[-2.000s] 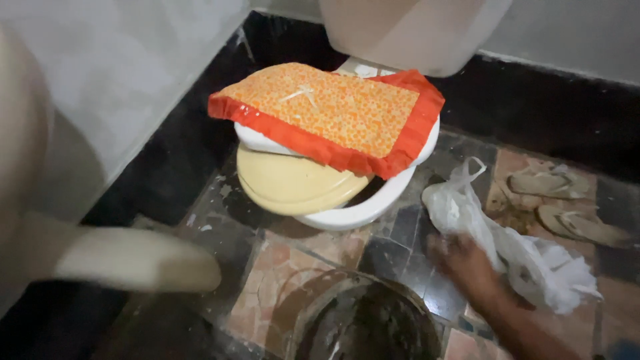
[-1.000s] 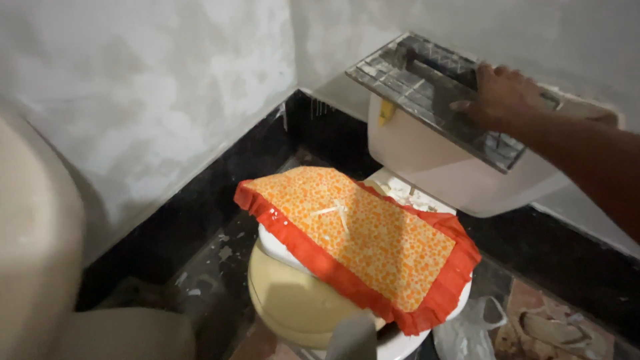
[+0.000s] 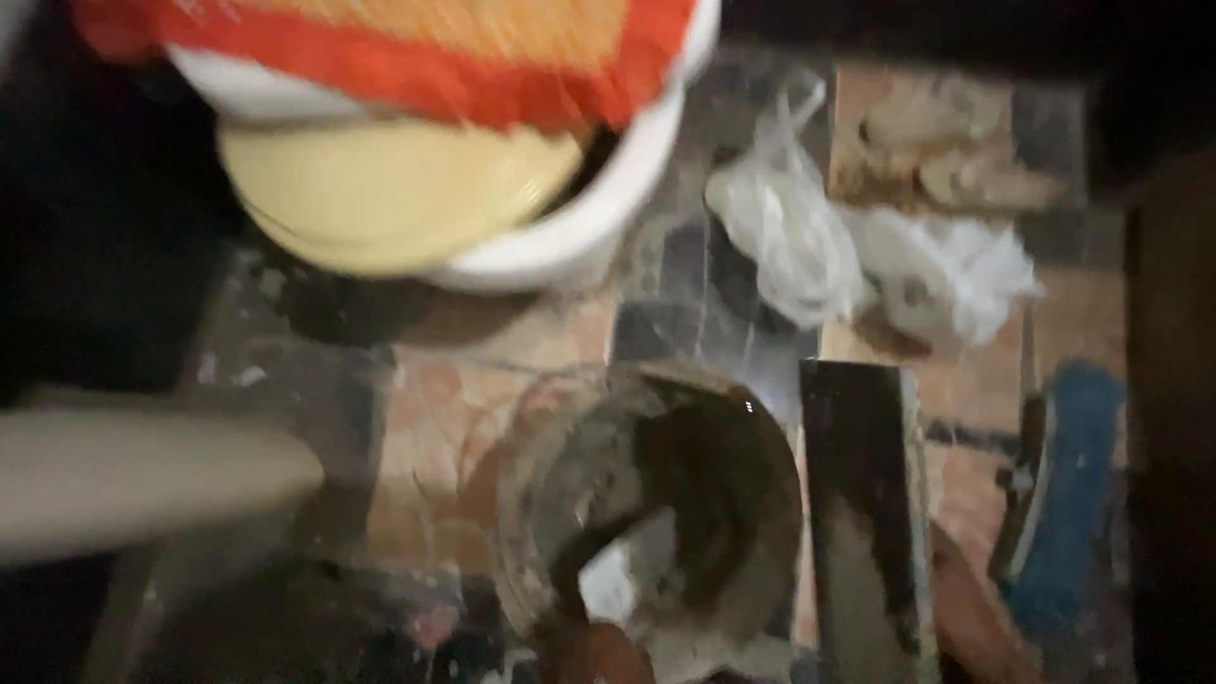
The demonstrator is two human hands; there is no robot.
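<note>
The picture is blurred. At the bottom edge my left hand (image 3: 603, 655) shows only in part, around what looks like a putty knife (image 3: 608, 579) with a pale blade, over the round bucket (image 3: 655, 503) of grey material. To the right of the bucket, my right hand (image 3: 978, 617) is partly hidden behind a flat rectangular plastering trowel (image 3: 863, 503), which it holds with the blade's long side running up the view. Above the bucket are the white toilet bowl (image 3: 608, 214), a pale yellow round lid (image 3: 389, 195) and an orange cloth cover with a red ruffle (image 3: 494, 81).
White plastic bags (image 3: 807, 237) lie on the tiled floor right of the toilet, with a pair of sandals (image 3: 988, 180) behind them. A blurred blue object (image 3: 1069, 494) is at the right. A pale rounded fixture (image 3: 142, 484) juts in from the left.
My right hand and the trowel have come down from in front of the toilet tank to beside the bucket. The view has tilted down. Part of my left hand has come into view.
</note>
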